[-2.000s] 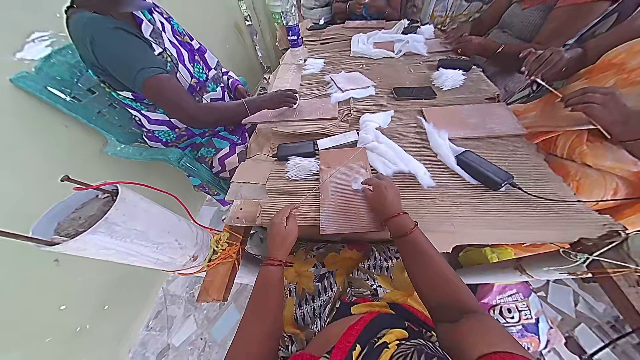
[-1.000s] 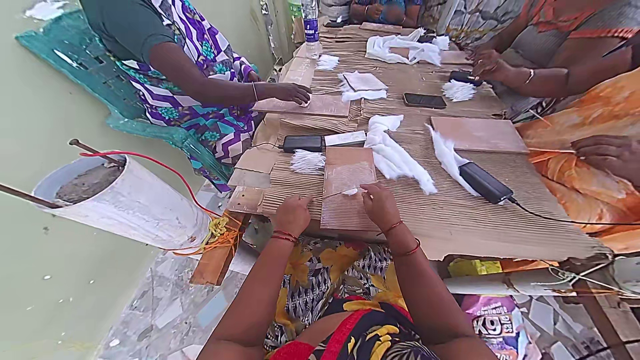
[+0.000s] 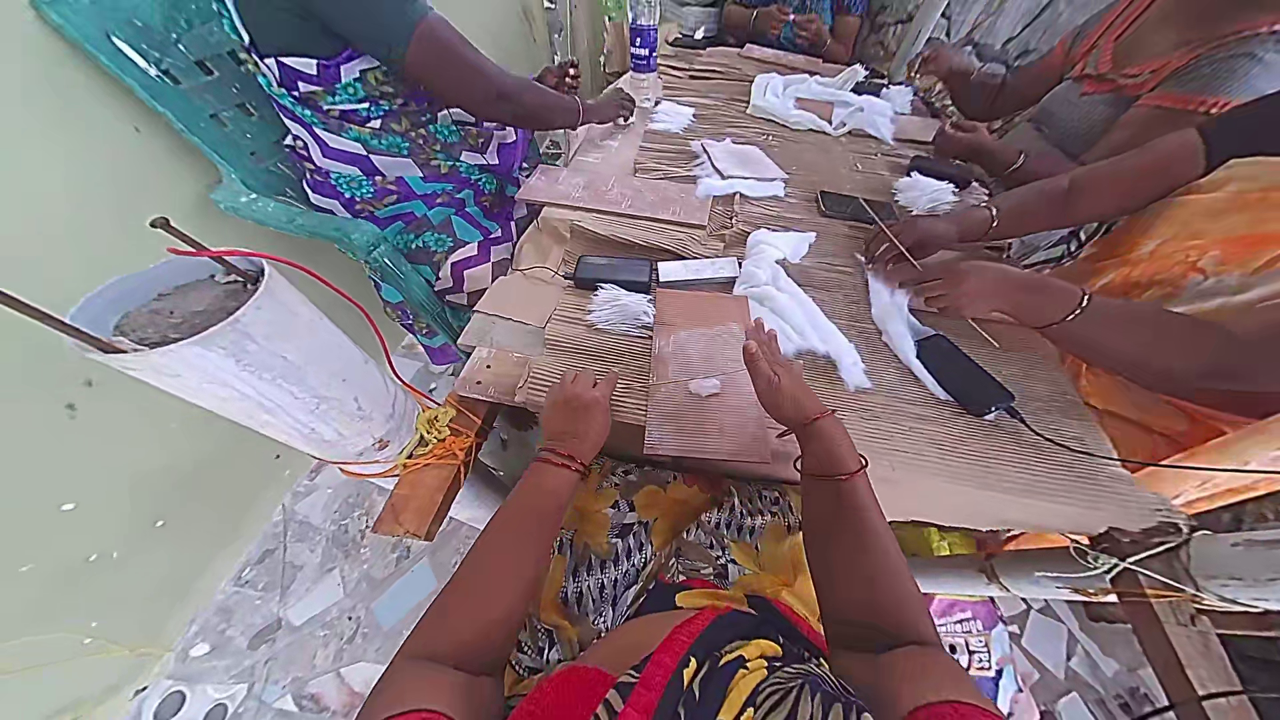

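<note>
My left hand (image 3: 578,412) holds one end of a thin stick (image 3: 680,380) between its fingers, at the left of a flat ribbed board (image 3: 708,430). The stick crosses the board toward my right hand (image 3: 778,378), which lies at the board's right edge with its fingers extended and close together. Whether the right hand grips the stick's far end is not clear. Just below the stick, a small tuft of white cotton (image 3: 704,386) rests on the board. Behind it lie a bundle of white cotton wicks (image 3: 620,309) and a strip of white cotton (image 3: 800,310).
Corrugated cardboard (image 3: 960,450) covers the table. A black box (image 3: 612,273), a white box (image 3: 698,270), a phone (image 3: 852,208) and a corded black device (image 3: 962,375) lie on it. Co-workers' hands work at both sides. A white bucket-like container (image 3: 270,350) stands left.
My right hand has opened out from bent fingers near the cotton to extended fingers at the board's right edge. At the right, a co-worker's hands have come over the cotton beside the corded device.
</note>
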